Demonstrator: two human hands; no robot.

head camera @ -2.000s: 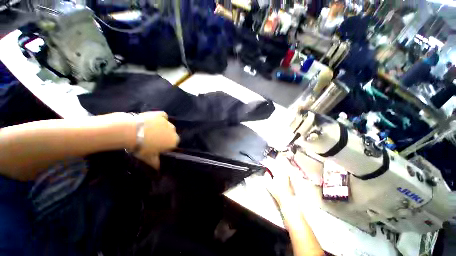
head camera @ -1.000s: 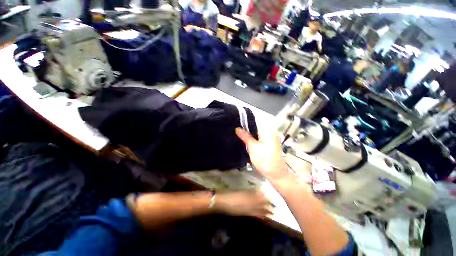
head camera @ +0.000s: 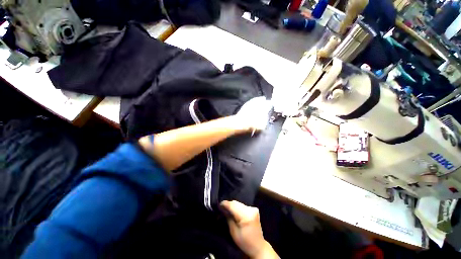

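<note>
A black garment panel (head camera: 177,76) covers the table left of the sewing machine and hangs over the front edge. A double white stripe (head camera: 208,177) curves down the cloth, and a short slit (head camera: 240,158) shows right of it. My left hand (head camera: 254,114) is on the cloth beside the needle area; glare washes out its fingers, so its grip is unclear. My right hand (head camera: 243,220) is closed on the cloth near the table's front edge, by the lower end of the stripe. The presser foot and needle are lost in glare.
The cream JUKI machine (head camera: 399,116) stands at the right, with a small dark rectangle with a lit face (head camera: 353,145) against it. A metal flask (head camera: 355,40) is behind its head. A second machine (head camera: 48,25) is upper left.
My left hand has moved up to the needle area. My right hand has moved down to the front edge and gripped cloth. The cloth is spread differently, with stripe and slit showing. The view has tilted down.
</note>
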